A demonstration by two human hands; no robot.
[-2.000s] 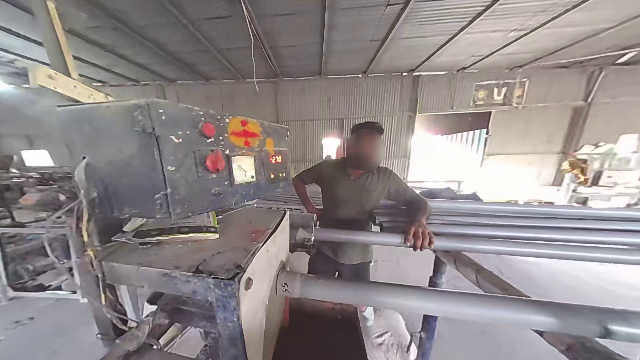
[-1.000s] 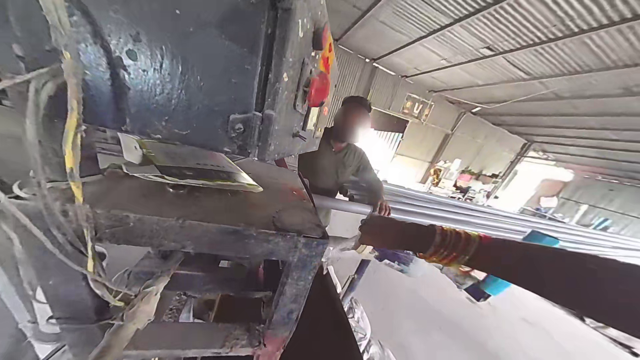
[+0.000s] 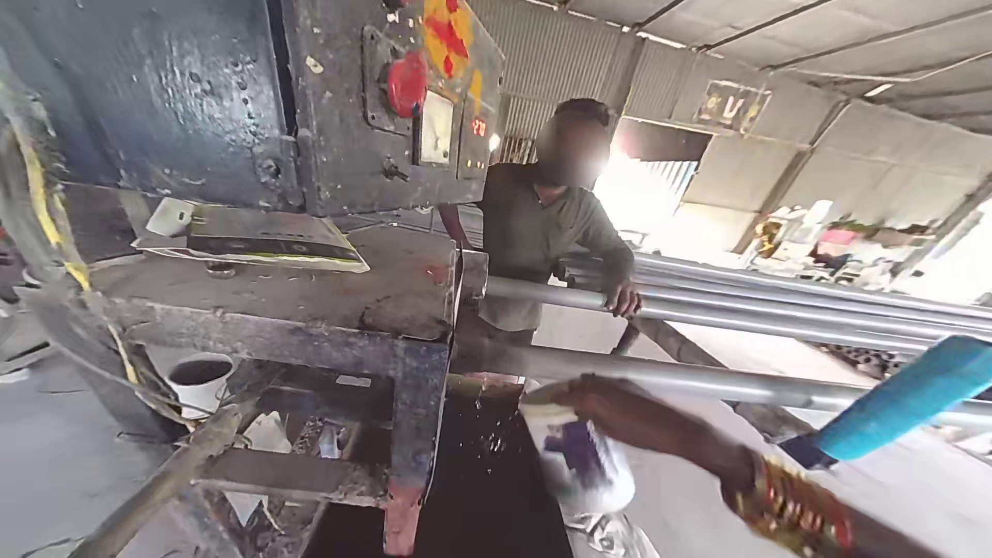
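Observation:
My right hand (image 3: 597, 399), with bangles on the wrist, reaches in from the right below the front grey pipe (image 3: 682, 376). It holds the upper part of a white container (image 3: 593, 473) with a purple print; blur hides the fingers and the exact grip. The container leans beside a dark open trough (image 3: 496, 496), and drops show over the trough. My left hand is not in view. Behind, a co-worker (image 3: 542, 232) rests a hand on the rear grey pipe (image 3: 542, 291).
A dark metal control box (image 3: 341, 155) with a red knob overhangs a worn metal bench (image 3: 310, 294) at left, where a printed packet (image 3: 263, 236) lies. A white bucket (image 3: 200, 395) stands below. More grey pipes (image 3: 744, 287) and a turquoise cylindrical thing (image 3: 907, 399) are at right.
My right arm, out of view two seconds ago, was stretched toward the pipes one second ago; it is lower now, with the white container. The view has swung.

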